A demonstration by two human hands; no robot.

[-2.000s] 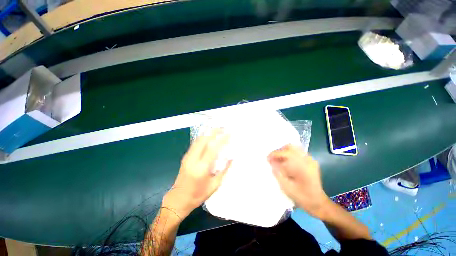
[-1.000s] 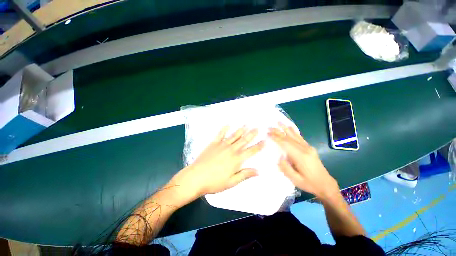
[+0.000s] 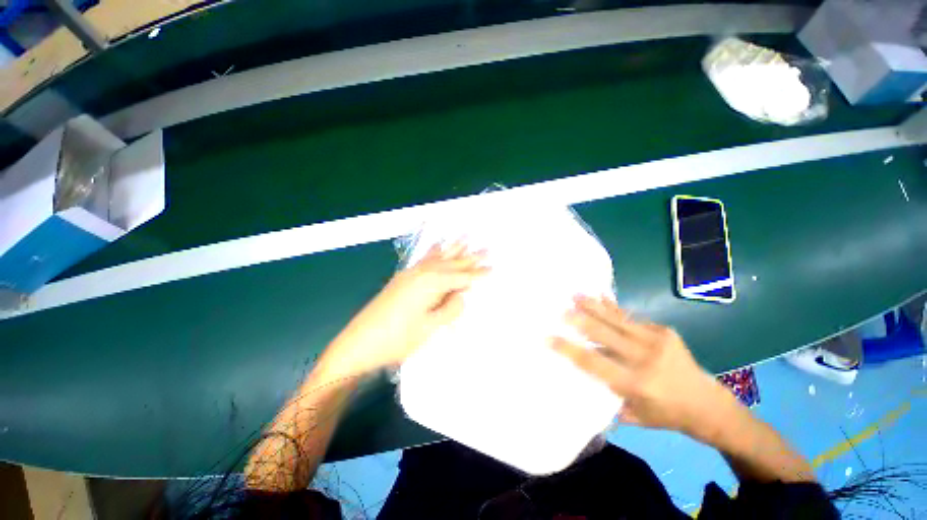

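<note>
A large bright white many-sided plastic unit [image 3: 508,376] in a clear bag lies at the bench's front edge, partly over the rail. Crinkled clear plastic shows at its left edge and top. My left hand [image 3: 432,300] lies on the unit's left side, fingers a little blurred. My right hand [image 3: 635,361] rests on its right side with the fingers spread and slightly blurred; part of it is at the unit's right edge. Neither hand is seen closed around anything.
An open white-and-blue carton [image 3: 46,218] stands at left with crinkled contents. A smartphone [image 3: 703,249] lies right of the unit. A bagged white piece [image 3: 767,86] and another carton [image 3: 874,61] are at the far right. A pale rail [image 3: 264,249] crosses the green bench.
The white unit has turned somewhat and its lower edge sits nearer my body. My left hand has moved toward its upper left, and my right hand has moved down toward its right edge.
</note>
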